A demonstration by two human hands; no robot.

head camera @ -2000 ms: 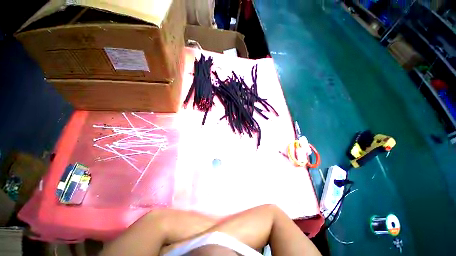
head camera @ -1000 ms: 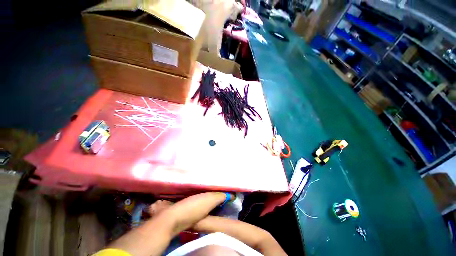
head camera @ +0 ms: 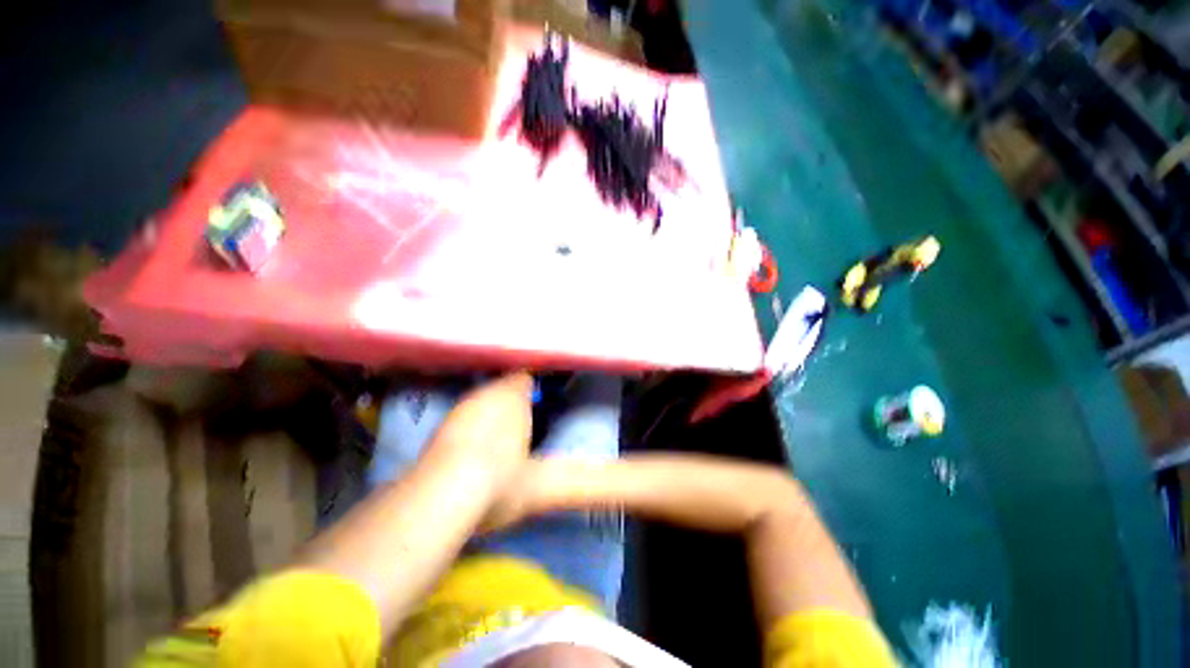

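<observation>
My left hand [head camera: 504, 407] is blurred at the red work surface's front edge, over my lap. A small blue patch shows beside it. Its fingers cannot be made out. My right hand [head camera: 509, 496] reaches across to my left forearm and is partly hidden by it. I cannot tell whether either hand holds anything. On the red surface [head camera: 313, 307], dark sleeved leads [head camera: 620, 150] lie in loose bundles at the far right. Thin white strips [head camera: 385, 183] lie at the middle left, and a small yellow and silver assembly [head camera: 245, 228] lies at the left.
A brown carton [head camera: 366, 65] stands at the back left. On the green bench [head camera: 966, 313] at right are a yellow soldering gun [head camera: 890, 270], a white power strip [head camera: 796, 333], a solder spool [head camera: 910, 414] and a white pile [head camera: 957, 639]. Orange scissors handles [head camera: 763, 272] are at its edge.
The view has tilted down, showing my lap and yellow sleeves. My arms have moved from crossing near the surface's front to below its edge; since the last earlier frame, my right hand has drawn back to my left forearm.
</observation>
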